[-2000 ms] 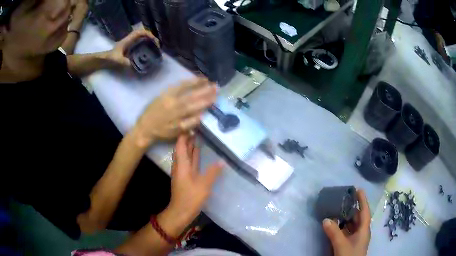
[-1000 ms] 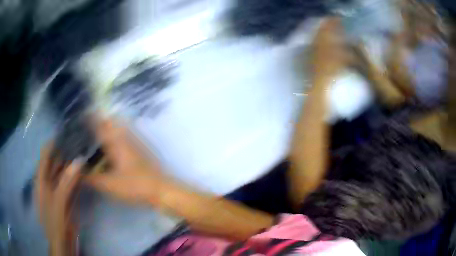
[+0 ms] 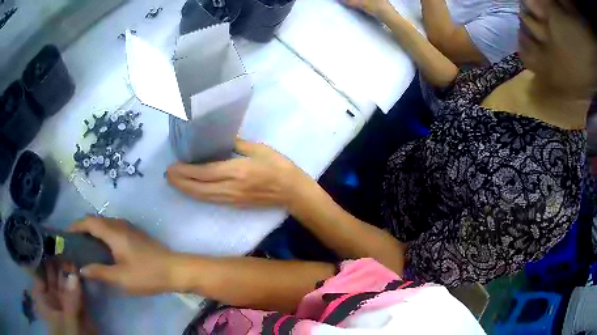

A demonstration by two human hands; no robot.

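Note:
A dark device (image 3: 84, 251) lies on its side at the lower left, its round patterned head (image 3: 25, 238) facing left, with a small yellow label (image 3: 59, 245) on its body. My right hand (image 3: 131, 255) grips the body from the right, thumb below and fingers above. My left hand (image 3: 60, 298) is at its lower side, fingers against it; this hand is blurred and partly cut off by the bottom edge.
A neighbour's hand (image 3: 242, 178) holds an open carton (image 3: 219, 121) upright. A pile of small black fittings (image 3: 108, 147) lies between. Black cups (image 3: 49, 82) stand along the left; more stand at the top. A person in a dark patterned top (image 3: 491, 190) sits at right.
The view has swung right from the other neighbour and the closed carton. My left hand has come over to the dark piece beside my right hand. The neighbour's open carton is now in view.

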